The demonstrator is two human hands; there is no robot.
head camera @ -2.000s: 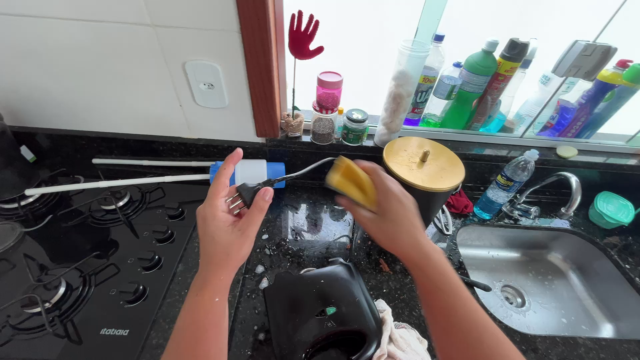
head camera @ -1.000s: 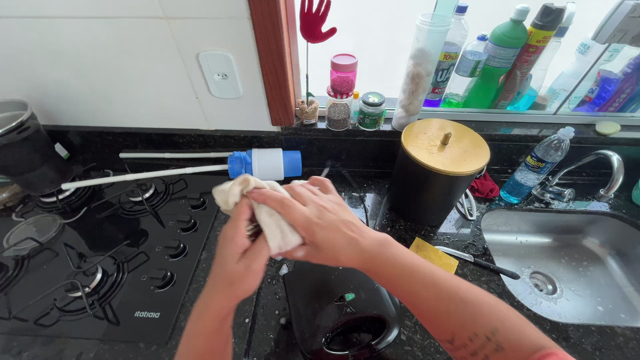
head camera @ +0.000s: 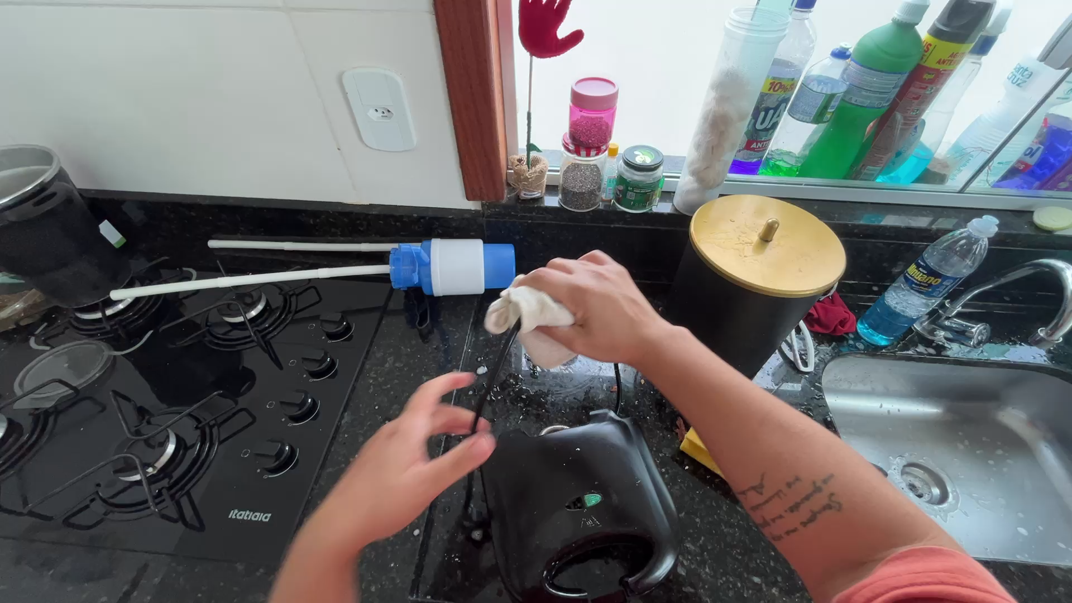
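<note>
My right hand is closed on a cream cloth, which is wrapped about a black power cord. Lower down on the left, my left hand has its fingers spread, with the cord passing by its fingertips; whether it touches the cord is unclear. Below both hands a black sandwich maker rests on the dark granite counter, its handle towards me. The cord's plug is not visible. A yellow sponge cloth lies partly hidden behind my right forearm.
A gas cooktop spans the left, with a dark pot at its back. Behind my hands lies a blue and white pump with pale tubes. A black canister with a gold lid, a blue-liquid bottle and a steel sink stand right.
The yellow cloth, earlier in my right hand, was let go on the counter, and my right hand took the cream cloth. My left hand has since moved away from the cream cloth, down and left.
</note>
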